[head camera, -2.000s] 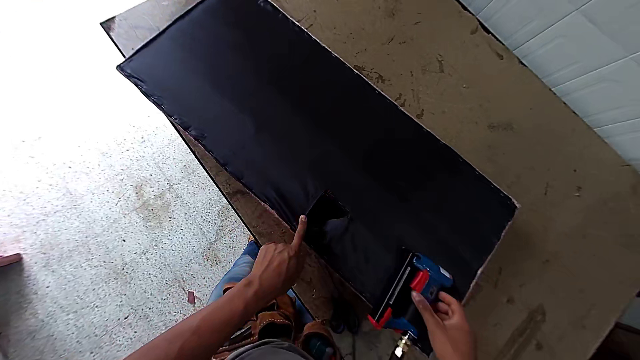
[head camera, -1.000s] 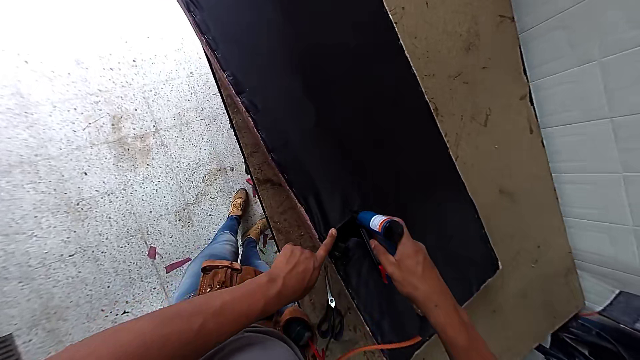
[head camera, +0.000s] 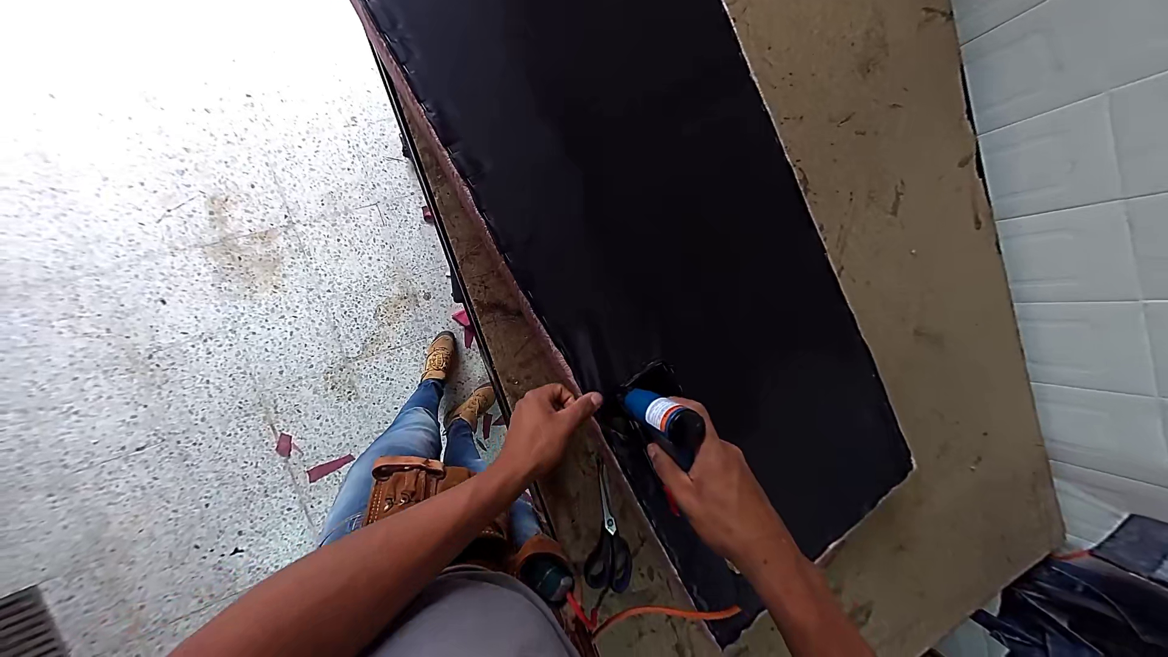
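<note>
A long panel covered in black fabric (head camera: 657, 201) lies on the worktable, with small staple-like marks along its left edge. My right hand (head camera: 716, 488) is closed around a blue and black pneumatic stapler (head camera: 659, 412), whose front end rests at the black fabric by a dark cutout or flap (head camera: 659, 376). My left hand (head camera: 547, 424) is at the panel's left edge, fingers curled and thumb reaching to the fabric just left of the stapler; whether it pinches the fabric I cannot tell. An orange air hose (head camera: 671, 613) runs beneath my right forearm.
Scissors with black handles (head camera: 609, 547) lie on the strip of worktable (head camera: 922, 365) left of the panel. A tool pouch (head camera: 406, 488) hangs at my waist. White tiles (head camera: 1077, 246) line the right side. Dark material (head camera: 1068, 593) is heaped at lower right; red scraps (head camera: 330, 467) lie on the floor.
My left hand's extended index finger has curled in, with the thumb now at the panel edge. The stapler has moved from the panel's near end to beside my left hand. The view has turned.
</note>
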